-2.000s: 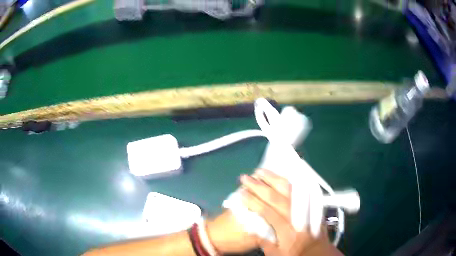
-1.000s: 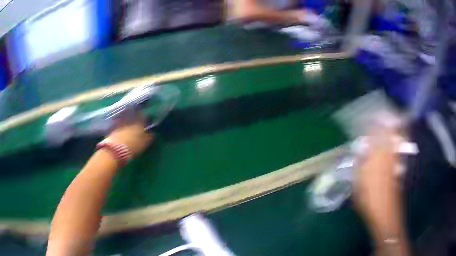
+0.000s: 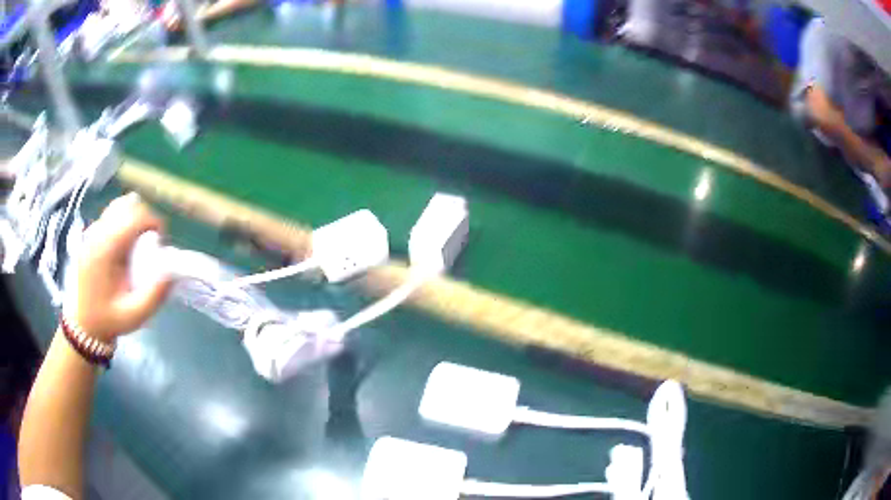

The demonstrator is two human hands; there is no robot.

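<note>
My left hand (image 3: 115, 269) is at the left, closed around looped white power cords (image 3: 210, 293) and holding them up over the worktop. Two white power strip bodies hang out on their cords from this bundle: one (image 3: 352, 246) over the belt rail, the other (image 3: 439, 234) beside it over the belt edge. Two more white blocks (image 3: 470, 398) (image 3: 415, 473) lie on the dark green worktop, with cords running right to a folded cord bundle (image 3: 668, 435). My right hand is not in view.
The green belt (image 3: 586, 244) crosses behind, edged by a yellowish rail (image 3: 547, 327). A pile of white corded items (image 3: 49, 195) is at the far left. A person's arm (image 3: 845, 127) is at the upper right. A blurred shape at the lower right edge cannot be made out.
The view has swung. My left hand, over the belt a second ago with a white corded item, is now at the left above the worktop with bundled cords. My right hand has left the picture.
</note>
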